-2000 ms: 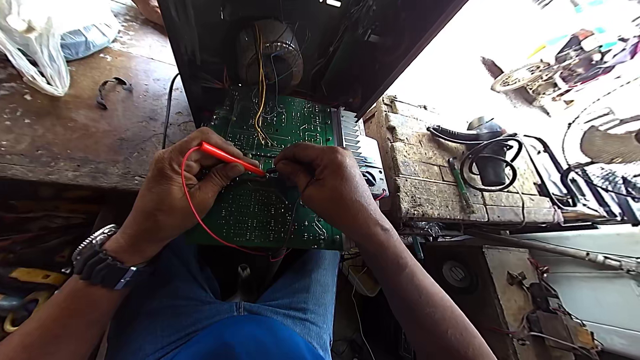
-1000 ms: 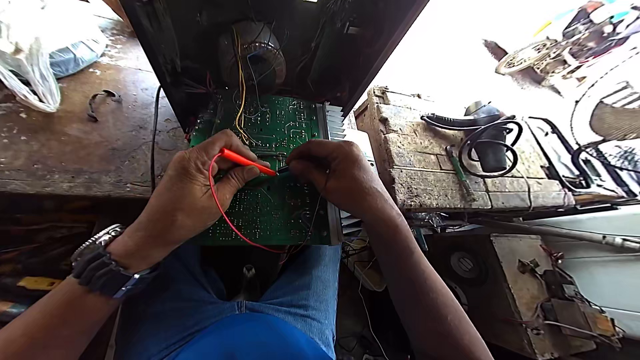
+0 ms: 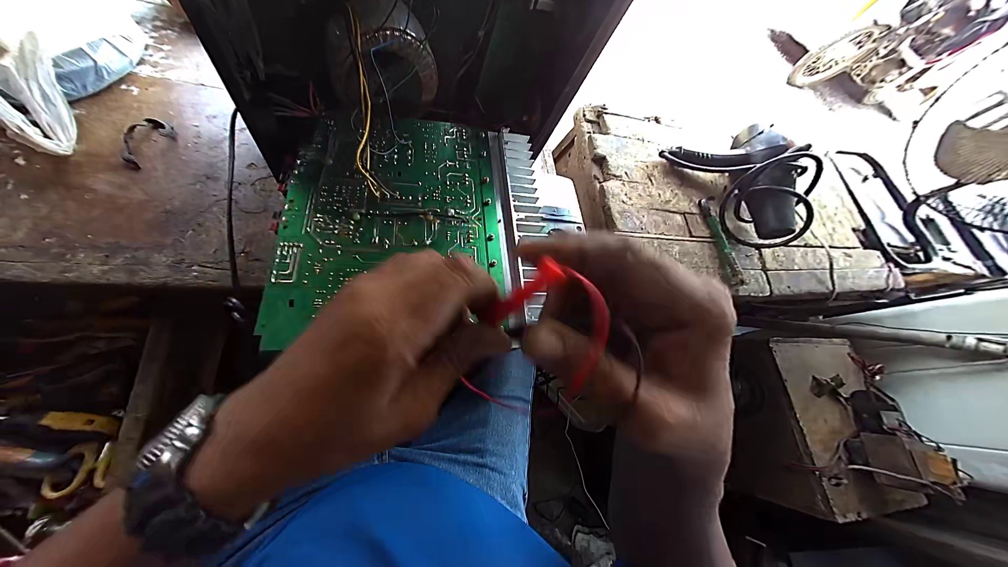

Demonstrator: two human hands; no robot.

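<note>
A green circuit board [image 3: 370,228] lies solder side up, with yellow wires on it and a finned aluminium heatsink [image 3: 524,189] along its right edge. Over the board's lower right part, my left hand [image 3: 386,346] pinches a red test probe [image 3: 520,299]. My right hand [image 3: 646,331], blurred, is at the probe's other end beside the heatsink; the red lead [image 3: 600,315] loops over its fingers. Whether a dark second probe is in the right hand cannot be told. Both hands are close together, above my lap. The probe's tip is hidden.
Behind the board stands a black cabinet [image 3: 575,71] with a toroidal transformer [image 3: 402,63]. To the right, a worn wooden surface [image 3: 638,185] bears a coiled black cable [image 3: 811,205] and a green-handled tool [image 3: 720,240]. A plastic bag [image 3: 47,102] and a black cable [image 3: 231,205] lie left.
Both hands have moved off the middle of the board toward its lower right edge. The right hand has turned and now has the red lead looped over it.
</note>
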